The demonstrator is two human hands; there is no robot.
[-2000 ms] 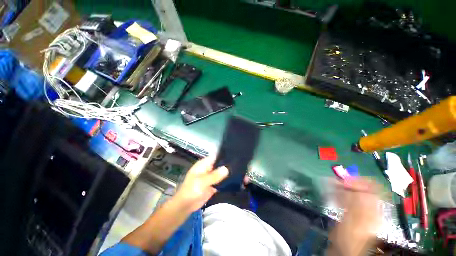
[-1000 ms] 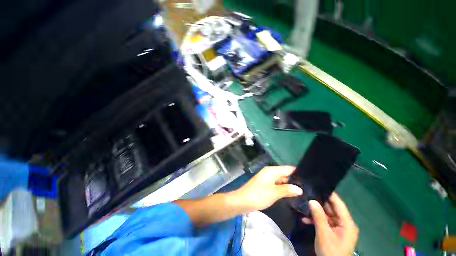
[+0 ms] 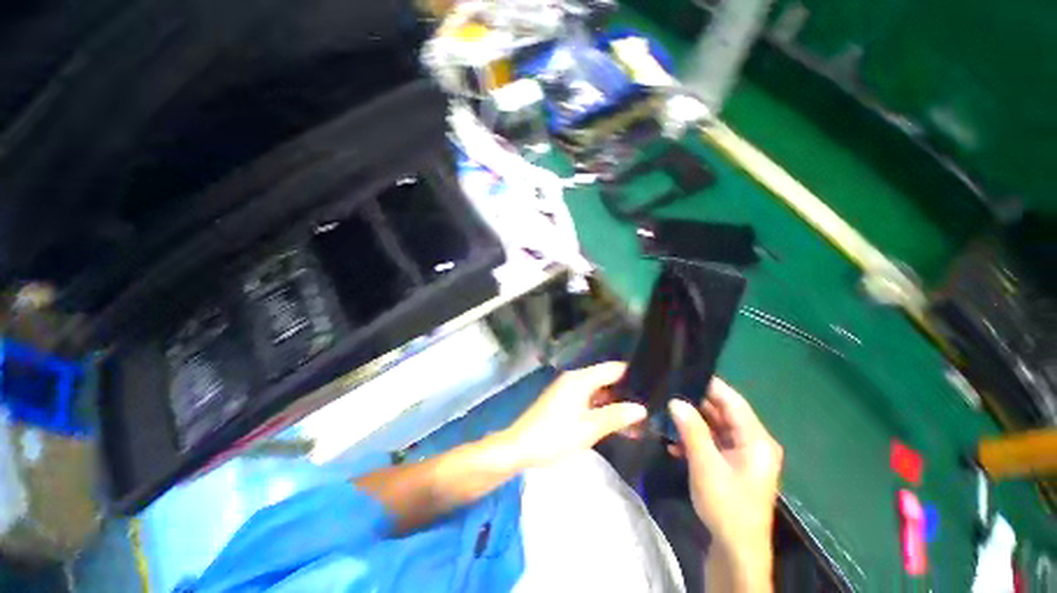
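Observation:
A black smartphone [image 3: 690, 319] is held upright-tilted above the front edge of the green mat, its dark face towards me. My left hand [image 3: 568, 411] grips its lower left side, thumb on the front. My right hand [image 3: 736, 463] grips its lower right corner, thumb on the front. The fingers behind the phone are partly hidden. A spare black display panel [image 3: 705, 241] lies on the mat just behind the phone, and a black frame with openings [image 3: 661, 183] lies beyond it. The view is somewhat blurred.
A black tray [image 3: 481, 249] at left holds several phones. White cables [image 3: 539, 214] and a blue bin [image 3: 580, 83] stand behind it. Tweezers [image 3: 794, 330] lie right of the phone. A red square [image 3: 906, 462], pink tube [image 3: 912, 533] and orange-yellow screwdriver [image 3: 1020, 454] are at right.
My right hand has come from the right side of the mat to the phone, now held by both hands. The view has swung left, bringing the black tray further into view.

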